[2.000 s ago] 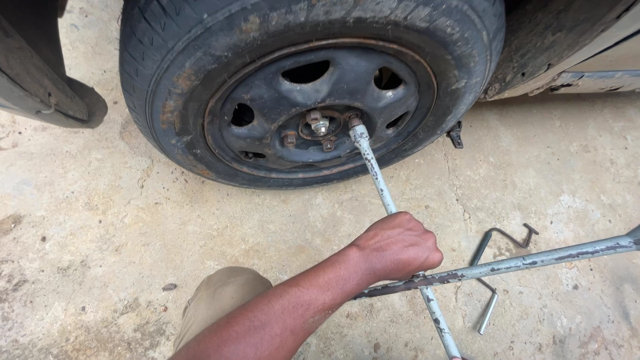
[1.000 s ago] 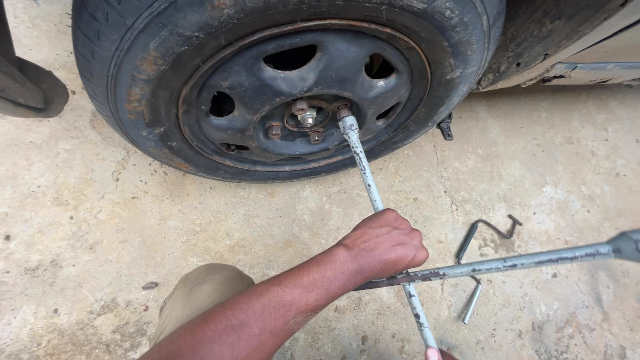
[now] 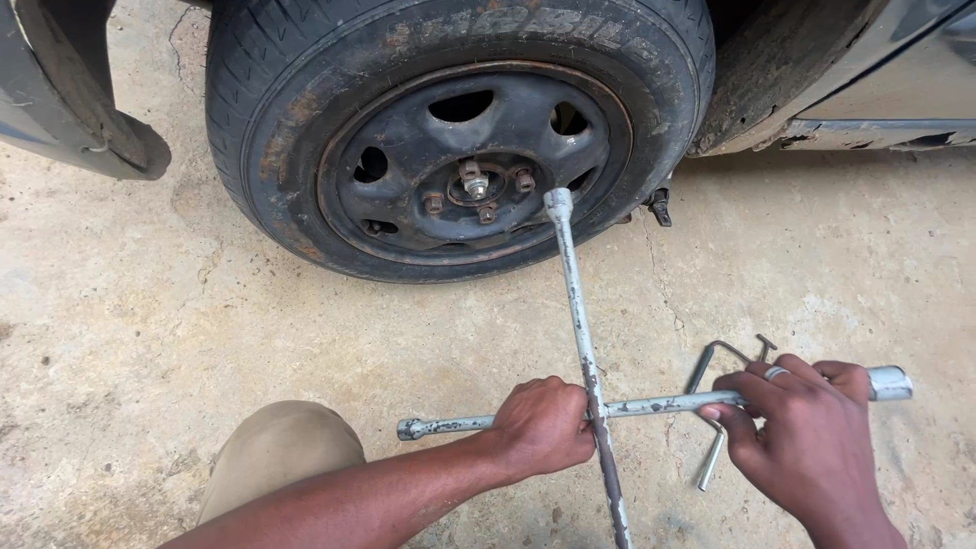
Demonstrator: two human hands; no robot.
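A four-way lug wrench [image 3: 576, 293] with chipped grey paint spans the lower view. Its upper socket stands off the lug nuts, before the right part of the black steel wheel rim [image 3: 396, 202]. My left hand [image 3: 545, 425] is closed around the wrench beside its crossing point. The right arm of the cross is held by my right hand [image 3: 793, 427], which wears a ring, close to the large end socket. Rusty lug nuts [image 3: 524, 181] sit around the hub, inside a worn tire [image 3: 278, 152].
A bent metal crank rod [image 3: 711, 460] lies on the concrete floor [image 3: 229, 328], partly behind my right hand. Rusty car bodywork [image 3: 877, 133] is at the upper right, a body panel [image 3: 69, 91] at the upper left. My knee [image 3: 293, 450] is at the lower left.
The wrench socket has come off the right lug nut, where it sat earlier. My right hand has come into view on the wrench's side arm. My left hand stays on the wrench.
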